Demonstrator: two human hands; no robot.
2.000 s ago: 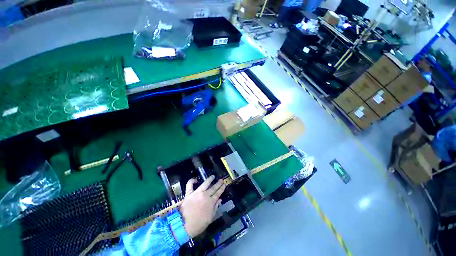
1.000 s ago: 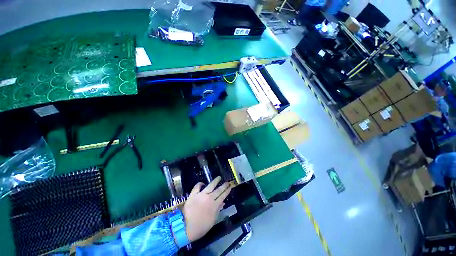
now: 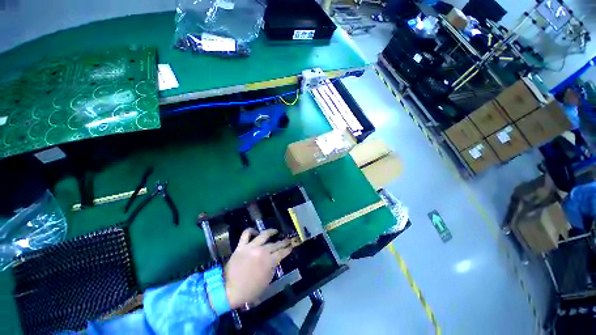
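Note:
My left hand (image 3: 253,265), bare with a blue sleeve, lies palm down over the black cutting machine (image 3: 219,234). Its fingers are spread, with fingertips beside the metal plate (image 3: 307,220) at the tan component tape. The tape (image 3: 356,214) comes out on the machine's right side; my sleeve hides much of it on the left. The folded black tape stack (image 3: 72,278) lies left of the machine. The crank arm (image 3: 314,311) shows below the machine. My right hand is not in view.
Open cutters (image 3: 160,190) and a yellow strip (image 3: 110,199) lie behind the stack. A small cardboard box (image 3: 317,152) and a blue tool (image 3: 261,124) are behind the machine. A green circuit board panel (image 3: 78,98) and a black bin (image 3: 297,19) are on the raised shelf.
My left hand has moved slightly left and back over the machine, and the sleeve covers more tape. The crank arm has changed its angle. The view has shifted a little.

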